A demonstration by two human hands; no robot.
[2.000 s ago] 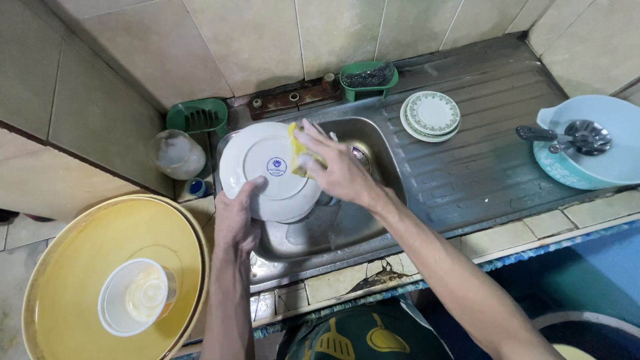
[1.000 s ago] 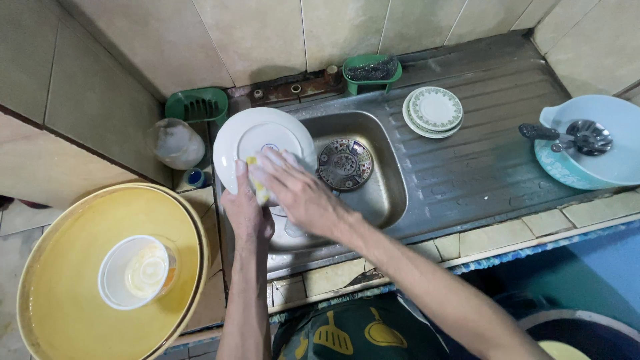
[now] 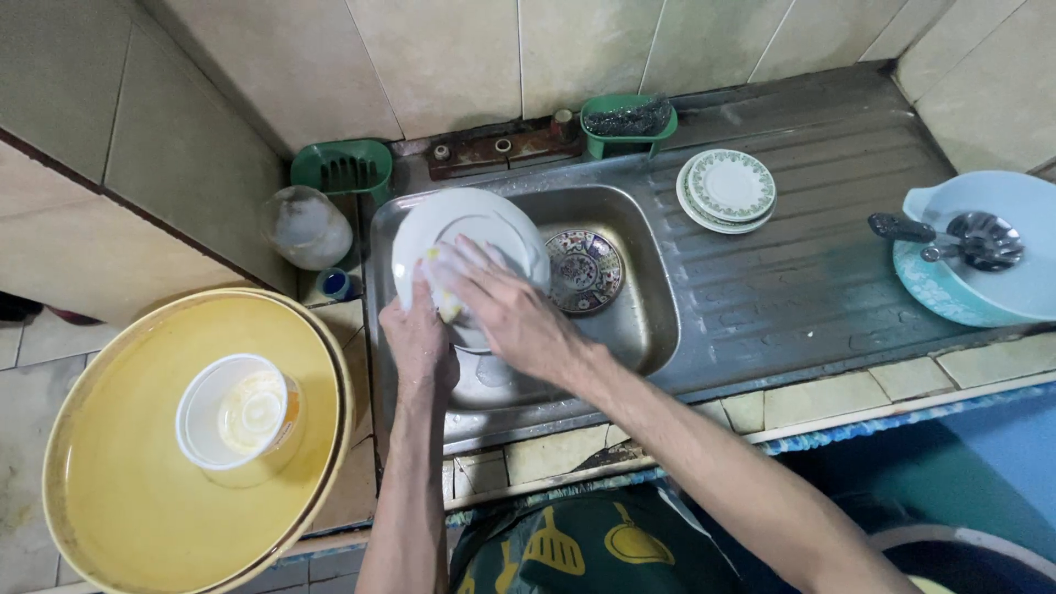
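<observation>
A white plate (image 3: 487, 216) is tilted over the left part of the steel sink (image 3: 652, 330). My left hand (image 3: 415, 330) grips its near left edge. Against the plate's face my right hand (image 3: 503, 301) presses a soapy yellow sponge (image 3: 450, 307), mostly hidden under the fingers. A dark patterned plate (image 3: 582, 272) lies in the sink basin, to the right of the held plate. On the ribbed drainboard rests a small stack of white plates with green rims (image 3: 732, 186).
Left of the sink are a large yellow tray (image 3: 124, 487) holding a white plastic tub (image 3: 198, 421), a cloudy jar (image 3: 309, 229) and a small blue cap (image 3: 334, 284). Green holders (image 3: 342, 161) stand behind. At right, a light blue bowl (image 3: 940, 297) holds a slotted spoon (image 3: 982, 241).
Two seconds ago the held plate showed its stamped underside; now another face is toward the view. My right hand and the sponge have moved to the plate's lower left part.
</observation>
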